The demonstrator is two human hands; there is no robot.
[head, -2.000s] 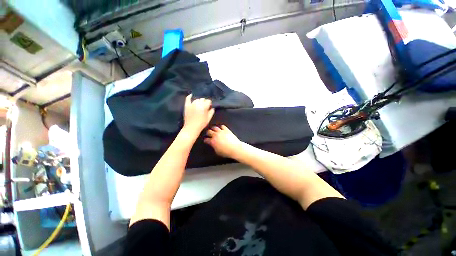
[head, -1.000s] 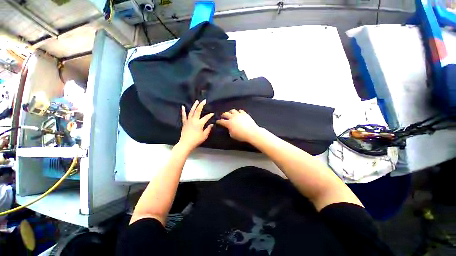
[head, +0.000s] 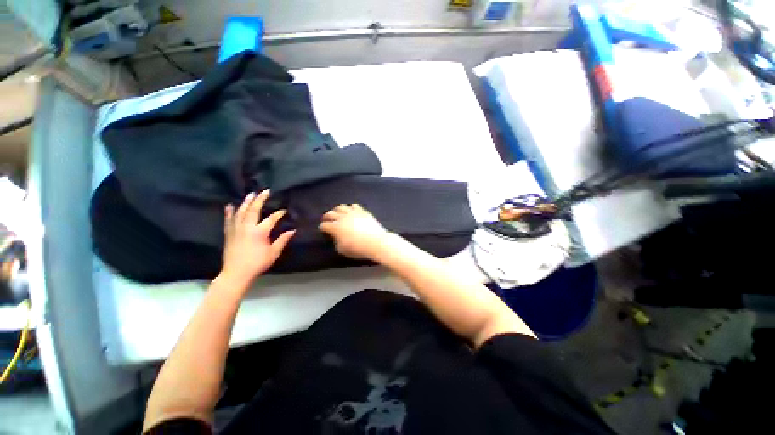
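Observation:
A dark garment [head: 204, 144] lies bunched over the left part of the white padded table, with one narrow tube-like part [head: 408, 202] stretched flat to the right over the black pressing form [head: 127, 242]. My left hand [head: 253, 236] lies on the garment with its fingers spread, holding nothing. My right hand [head: 353, 231] is just right of it, fingers bent against the near side of the tube-like part; whether it pinches the cloth cannot be told. The steam iron [head: 520, 212] stands on a crumpled whitish pad [head: 523, 253] at the table's right end.
The white table [head: 399, 93] extends behind the garment. A blue arm [head: 241, 36] rises behind it. Black hose and cable [head: 612, 174] run from the iron to the right. A dark blue form [head: 667, 136] stands over the neighbouring table. A grey panel [head: 66, 212] borders the left.
My left hand has let go of a bunched fold, moved nearer and spread its fingers. My right hand stays at the tube-like part. The bunched cloth lies slightly rearranged. The view has shifted.

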